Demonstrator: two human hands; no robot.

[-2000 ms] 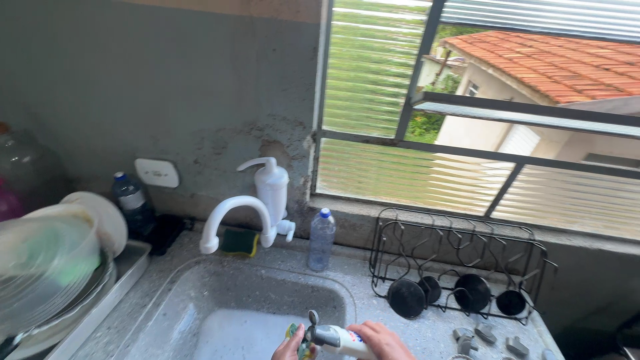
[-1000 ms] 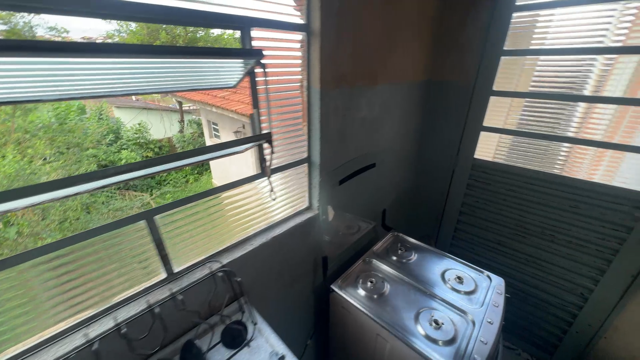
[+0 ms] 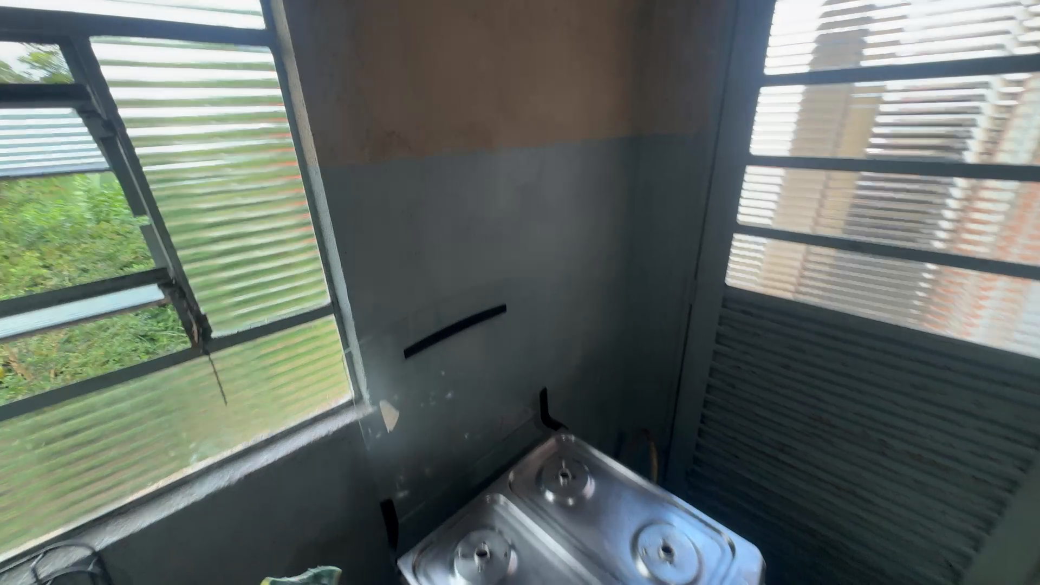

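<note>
Neither my left hand nor my right hand shows in the head view now. A green and pale sponge or cloth pokes up at the bottom edge, left of the stove; what holds it, if anything, is out of frame. The stainless steel stovetop lies at the bottom centre, with round burner bases that bear no grates or caps.
A metal-framed window with ribbed glass fills the left side. Part of a black wire rack shows at the bottom left corner. A louvred metal door stands on the right. Black strips mark the wall behind the stove.
The view has swung right from the sink to the stove corner. Two seconds ago both hands were over the sink with a white-handled utensil; now they are out of view.
</note>
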